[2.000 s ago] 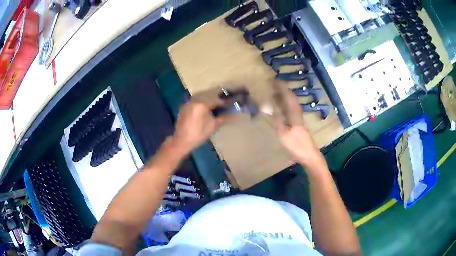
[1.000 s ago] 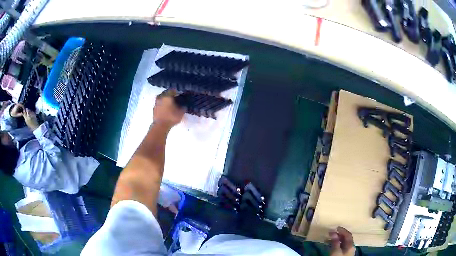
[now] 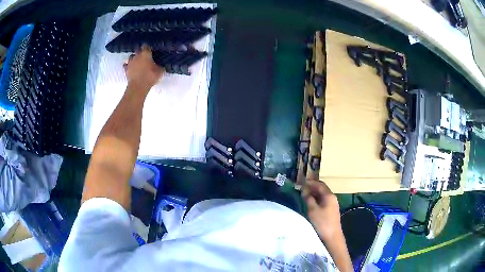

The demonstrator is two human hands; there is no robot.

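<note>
My left hand [image 3: 143, 68] reaches over the white sheets [image 3: 173, 117] and touches the left end of the lowest row of black plastic covers [image 3: 183, 59]; its fingertips are partly hidden among the parts, so its grip is unclear. Two fuller rows of covers [image 3: 162, 17] lie above it. My right hand [image 3: 320, 199] is at the near left corner of the cardboard sheet [image 3: 356, 133], fingers curled; I cannot tell whether it holds anything. Black assembled handles [image 3: 394, 114] lie along the cardboard's right side.
Shaft sub-assemblies [image 3: 247, 156] sit at the near end of the black mat [image 3: 242, 79]. A silver fitting [image 3: 280, 179] is at the bench edge. A grey-white machine [image 3: 433, 143] stands right of the cardboard. Blue pin basket [image 3: 10, 74] is far left; a blue crate [image 3: 391, 239] is below.
The view has shifted, with the bench moving up and left in the picture. My left hand stays at the lowest cover row. My right hand is now at the cardboard's near left corner.
</note>
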